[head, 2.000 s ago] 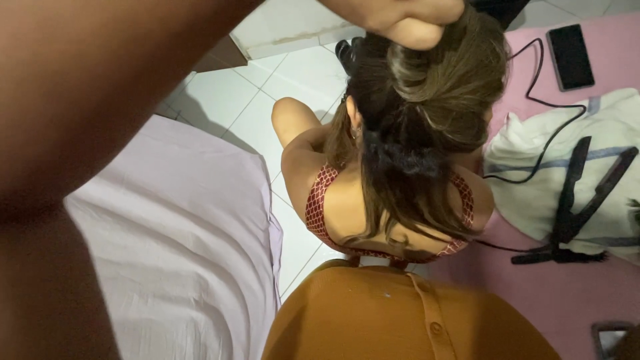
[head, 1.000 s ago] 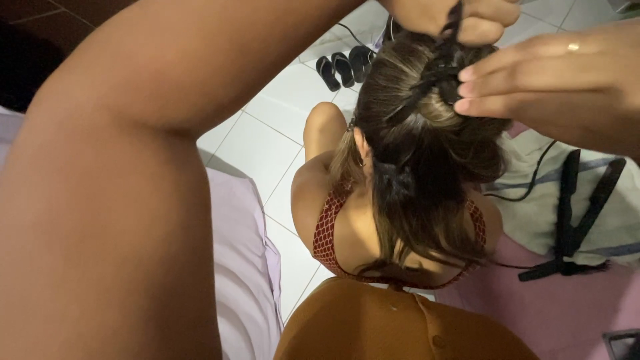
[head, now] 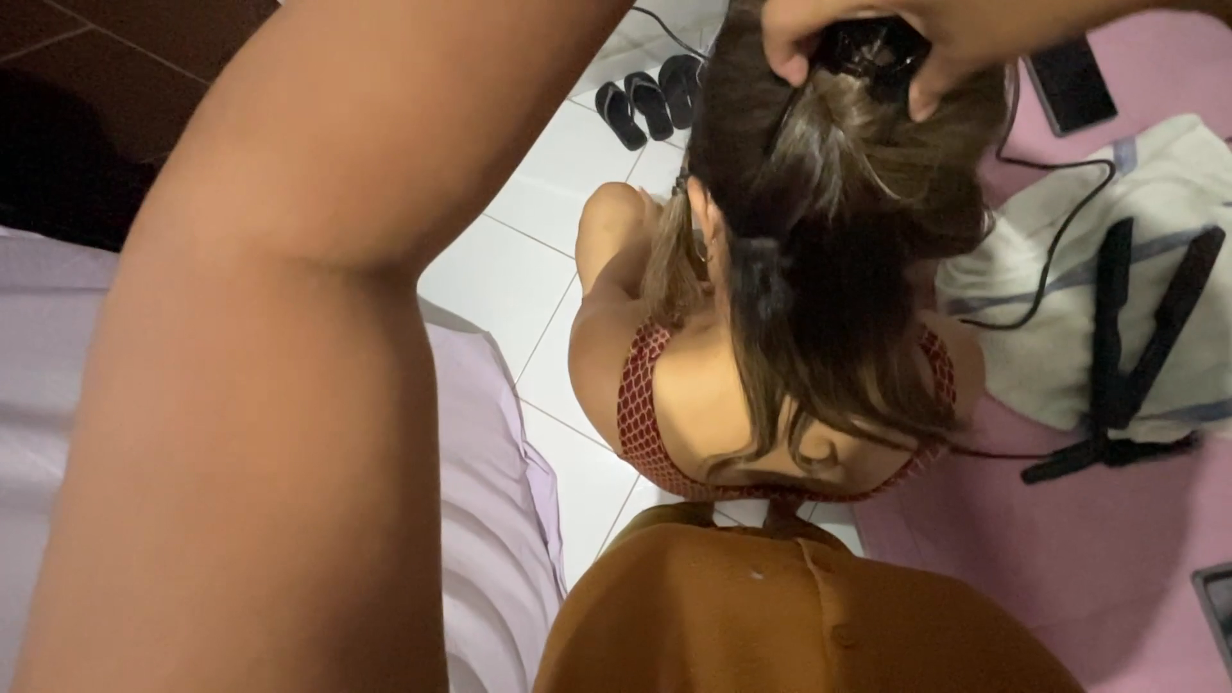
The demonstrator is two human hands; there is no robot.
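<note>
A seated person's long brown hair, with lighter streaks, is gathered at the crown, and more of it hangs loose down the back. My right hand reaches in from the upper right, its thumb and fingers closed around a glossy black hair accessory that looks like a clip, pressed against the gathered hair. Up the left side runs my bent left arm; its hand is beyond the top edge. A black hair straightener lies with its arms apart on a white towel at the right.
Black flip-flops rest on the white tile floor. A phone and a black cord lie on the right, over a pink surface. At the left is a lilac sheet. The person sits just beyond my mustard garment.
My left hand, which held a raised twist of hair a second ago, has left the view at the top. The right hand now grips the black accessory at the crown; the raised twist no longer shows.
</note>
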